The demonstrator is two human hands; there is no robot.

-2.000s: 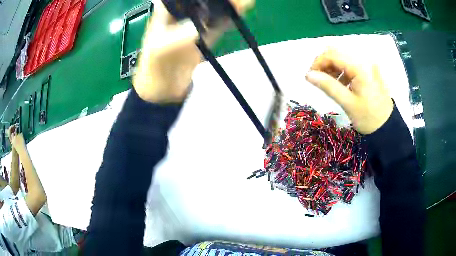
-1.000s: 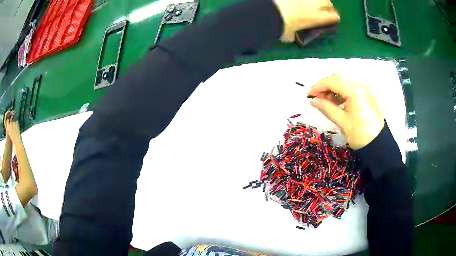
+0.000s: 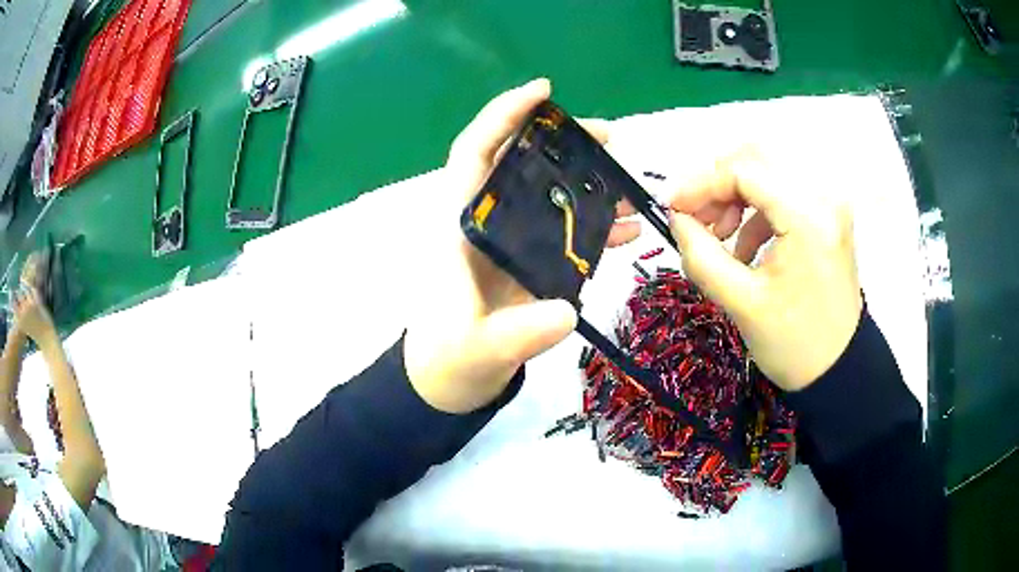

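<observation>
My left hand grips a black phone frame by its solid camera end, inner side up, with a thin orange-gold flex cable and a gold patch at one corner. The frame is tilted, and its open window end reaches over the pile of small red-and-black sticks. My right hand has its thumb and fingertips pinched at the frame's upper right long edge. A small part may be between the fingertips, but they hide it.
Several phone frames lie on the green surface beyond the white sheet. A red divided tray lies at the far left. Another person's arms show at the left edge.
My left hand has come back from the green surface and now holds a frame over the sheet. My right hand has moved from open space to the frame's edge. Frames on the green surface have shifted left.
</observation>
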